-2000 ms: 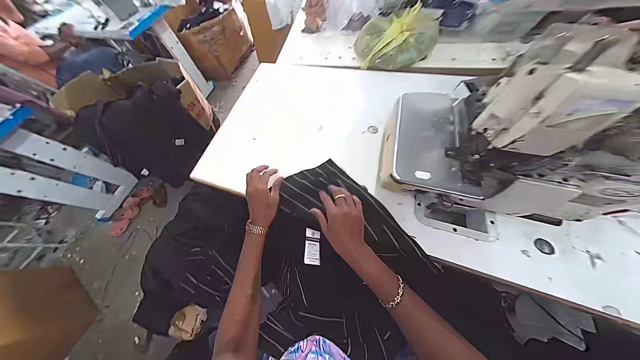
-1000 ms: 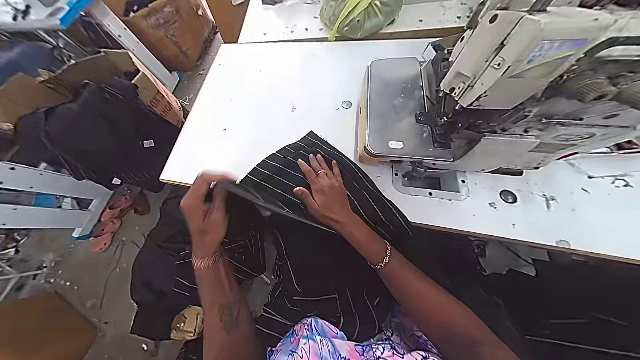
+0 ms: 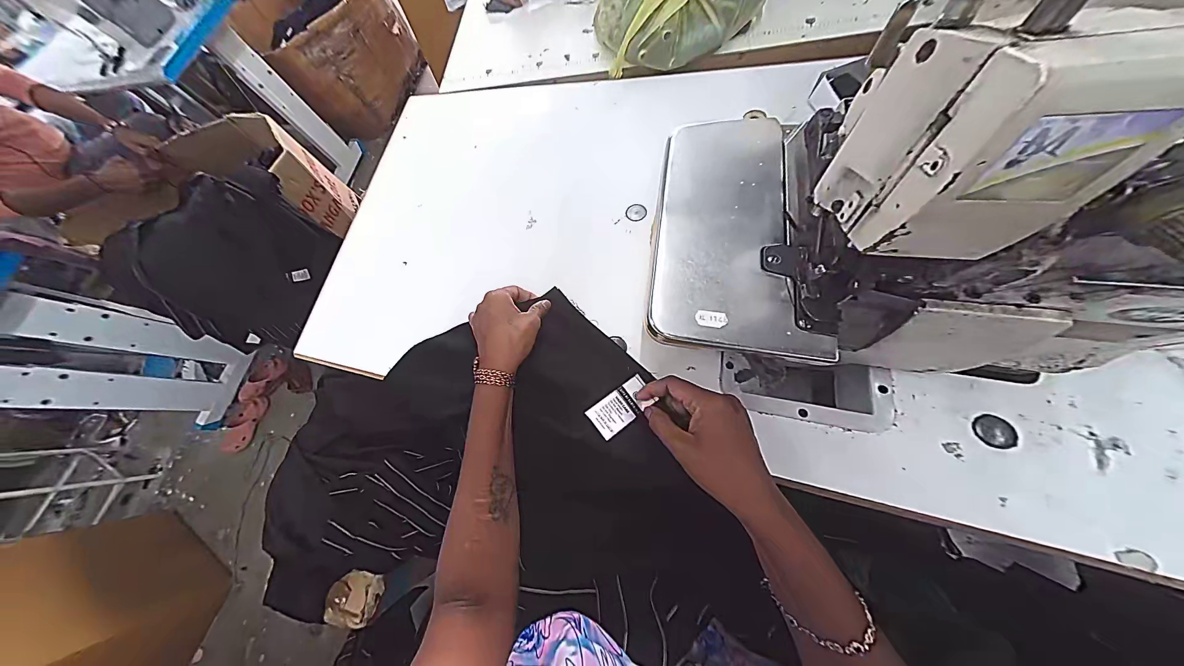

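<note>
Black fabric [image 3: 592, 499] lies across the front edge of the white sewing table [image 3: 481, 203] and hangs down over my lap. Near its upper corner my left hand [image 3: 507, 326] pinches the cloth between thumb and fingers. My right hand [image 3: 703, 435] grips the right edge of the cloth, its fingertips at a white care label [image 3: 614, 411] that bears writing. Loose white threads show on the lower part of the cloth. Right of my hands stands an industrial sewing machine [image 3: 980, 157] with a flat metal plate [image 3: 721, 231].
At the back is a green plastic bag [image 3: 661, 32] on another table. On the left are cardboard boxes [image 3: 319, 180], a pile of black garments [image 3: 222, 254], a metal stand [image 3: 120, 379] and a person [image 3: 55, 153]. Pink sandals [image 3: 250, 407] lie on the floor.
The striped side of the cloth on the table has been turned over, and a plain black side with the label now shows. My right hand has gone from lying flat to gripping the edge.
</note>
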